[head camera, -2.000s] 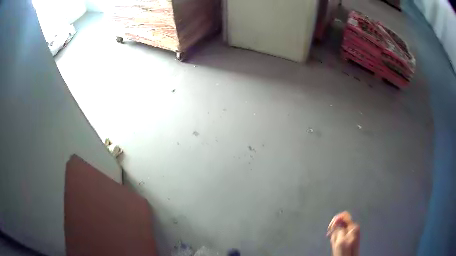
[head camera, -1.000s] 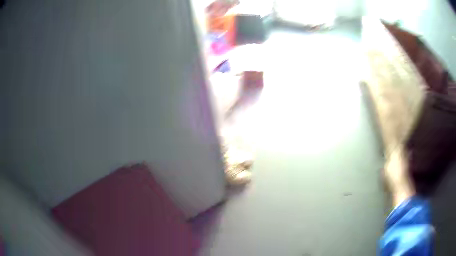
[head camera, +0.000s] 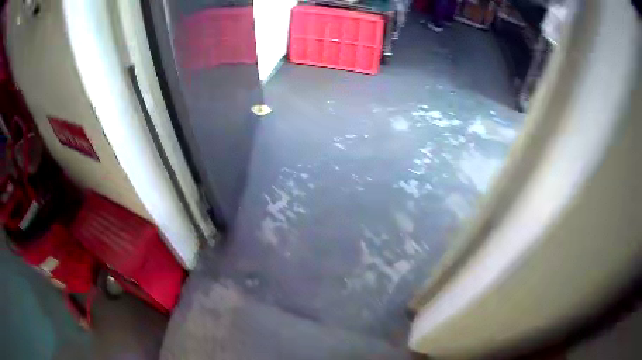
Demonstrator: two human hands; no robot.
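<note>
Neither of my hands shows in the current head view. A doorway lies straight in front of me. Its dark glossy door stands open on the left, with a small pale fitting at its far edge. The pale door frame rises on the left, and a thick pale wall edge curves up on the right. A worn grey floor with pale patches runs through the opening.
A red plastic crate stands beyond the doorway. Red equipment with a wheel and a red box are at the lower left. A red sign is on the left wall. A person's legs show at the top; dark racking is at the upper right.
The view has moved from the open floor, past a pale wall and brown panel, to a doorway. The bare hand and blue sleeve seen at the right earlier are out of view.
</note>
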